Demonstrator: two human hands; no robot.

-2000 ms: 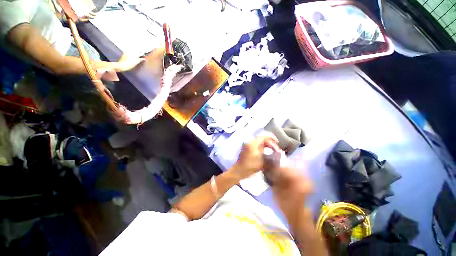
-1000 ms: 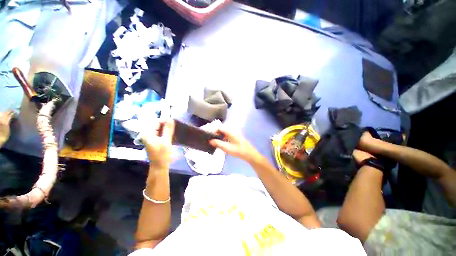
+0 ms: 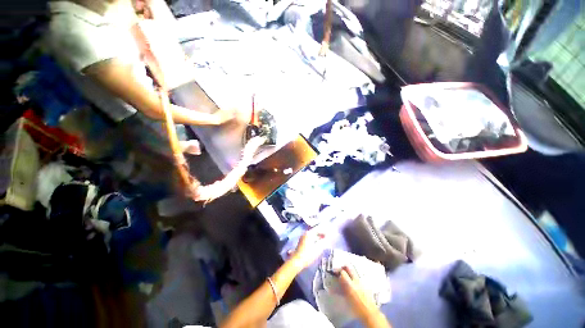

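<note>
My left hand [image 3: 311,245] is over the table's near edge, its fingers blurred against bright white; I cannot tell if it holds something. My right hand [image 3: 349,285] reaches onto the stack of white pieces [image 3: 373,277], fingertips down on it; whether it grips a piece is unclear. Some grey edges show in the stack near its top left. A smaller group of curled grey pieces [image 3: 383,242] lies just beyond the stack. A larger dark grey heap [image 3: 478,298] lies to the right, cut by the lower edge.
The pale blue-lavender table [image 3: 442,211] holds the work. A pink-rimmed basket [image 3: 417,138] stands beyond. White offcuts [image 3: 353,142] lie between the tables. At left are an orange-brown board [image 3: 282,170], an iron [image 3: 264,127] with its wrapped hose [image 3: 221,186], and another person's arm [image 3: 186,115].
The dark rectangle held between both hands a second ago no longer shows in them. My right hand has moved onto the white stack. The view has swung back left, so the yellow coil is out of frame.
</note>
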